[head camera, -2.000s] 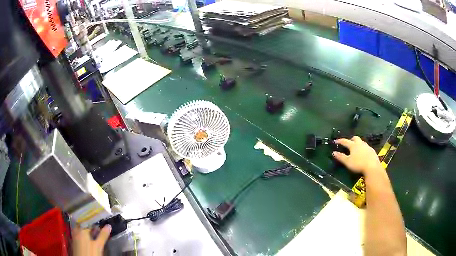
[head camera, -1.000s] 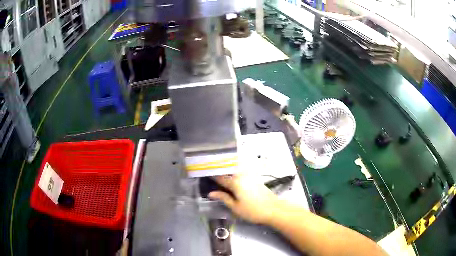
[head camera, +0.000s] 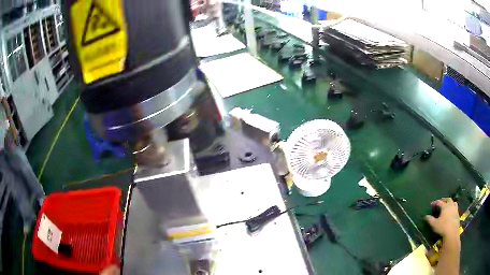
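Note:
My right hand (head camera: 447, 219) is at the far right over the green belt, its fingers curled on a small black adapter (head camera: 433, 211), mostly hidden. Only a blurred fingertip of my left hand (head camera: 110, 270) shows at the bottom edge, beside the red basket. The silver ultrasonic horn (head camera: 172, 201) with a yellow stripe stands over the clear nest (head camera: 200, 250). A bundled black cord (head camera: 263, 219) lies on the silver base plate (head camera: 250, 188) and runs to the horn's lower edge. The adapter body there cannot be made out.
The red basket (head camera: 115, 215) is at left, holding a small black piece. A white fan (head camera: 319, 153) stands right of the plate. Black units with cords (head camera: 400, 160) lie on the green belt (head camera: 370, 129). A hazard-striped bar (head camera: 473, 208) and cardboard (head camera: 411, 264) are at lower right.
My right hand has left the nest and moved right to the belt. My left fingertip still shows at the bottom edge. The view has shifted, and the welder head now fills the upper left.

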